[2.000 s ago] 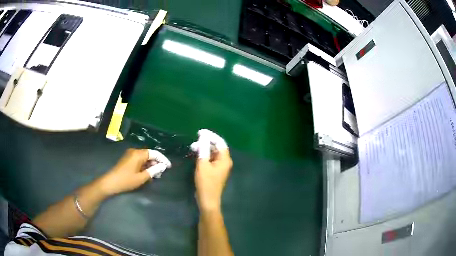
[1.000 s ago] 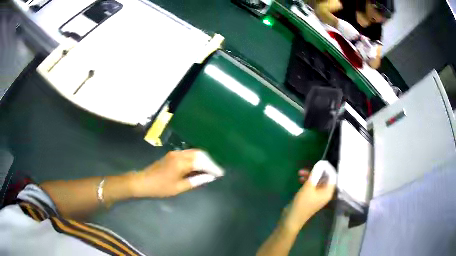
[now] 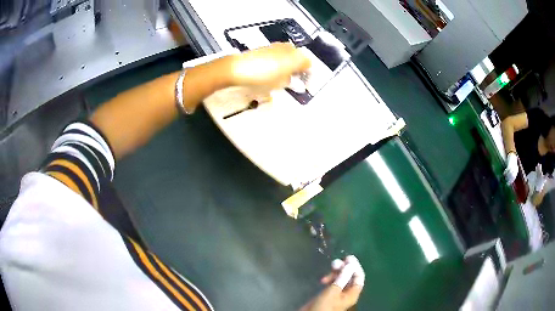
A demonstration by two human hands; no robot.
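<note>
My left hand [image 3: 274, 65] reaches over the white plate [image 3: 298, 143]. Its fingertips are at a phone frame [image 3: 331, 53] with a dark far part and a white middle; blur hides whether they grip it. A second phone frame [image 3: 243, 30], black-outlined, lies beside it, partly behind my hand. My right hand [image 3: 347, 282] is low over the green mat at the bottom edge, its white-cotted fingertips close together. I cannot tell whether it holds something small. Shiny clear scraps [image 3: 319, 234] lie on the mat between the yellow tape [image 3: 302, 198] and my right hand.
A metal machine bed [image 3: 79, 61] is at the upper left. A white and grey fixture [image 3: 484, 282] and a grey cabinet [image 3: 532, 285] are at the lower right. A black tray [image 3: 481, 197] lies on the far side. Another person's gloved hand [image 3: 511, 167] shows at the right.
The view has swung left. My left hand has moved from the mat onto the phone frame on the plate. My right hand has left the fixture side and no longer holds the dark rectangular piece.
</note>
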